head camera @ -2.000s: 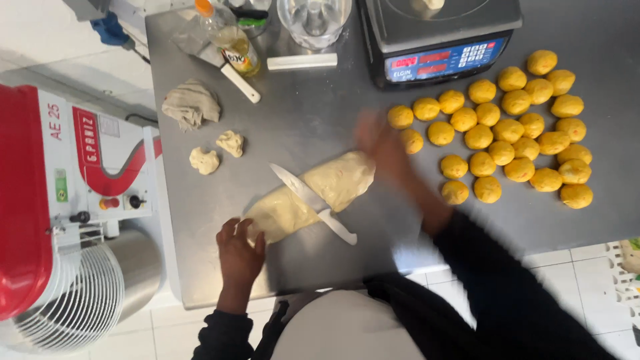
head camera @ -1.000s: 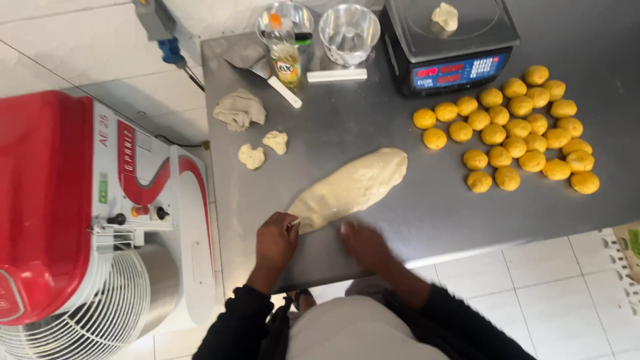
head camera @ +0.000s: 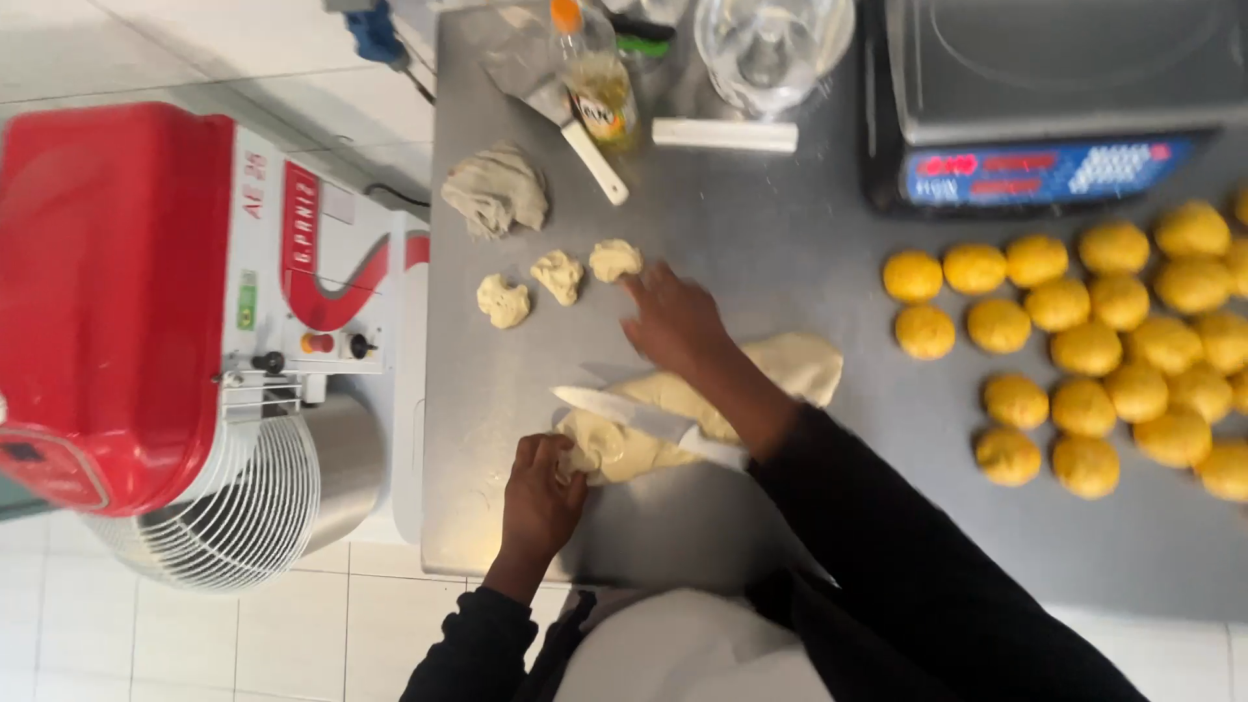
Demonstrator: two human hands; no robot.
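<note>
A long piece of pale dough [head camera: 795, 366] lies slanted across the steel table, with a white-handled knife [head camera: 624, 409] resting on top of it. My left hand [head camera: 546, 492] has its fingers on the dough's left end; whether they pinch it is unclear. My right hand [head camera: 673, 322] reaches over the dough, and its fingertips touch or nearly touch a small dough lump [head camera: 615, 260]. Two more small lumps, one in the middle [head camera: 558, 277] and one at the left [head camera: 503, 300], sit beside that one. My right forearm hides part of the long dough.
Rows of yellow balls [head camera: 1087, 348] cover the right side, below a digital scale [head camera: 1048, 175]. Along the back are a metal ring mold [head camera: 775, 49], a white bar [head camera: 724, 135], a bottle [head camera: 600, 93], a white-handled scraper [head camera: 595, 163] and a crumpled cloth [head camera: 495, 190]. A red mixer [head camera: 112, 302] stands left.
My right hand has moved from near the table's front edge to the small lumps, where a third lump now lies. The lump seen on the scale a second ago is gone from its plate.
</note>
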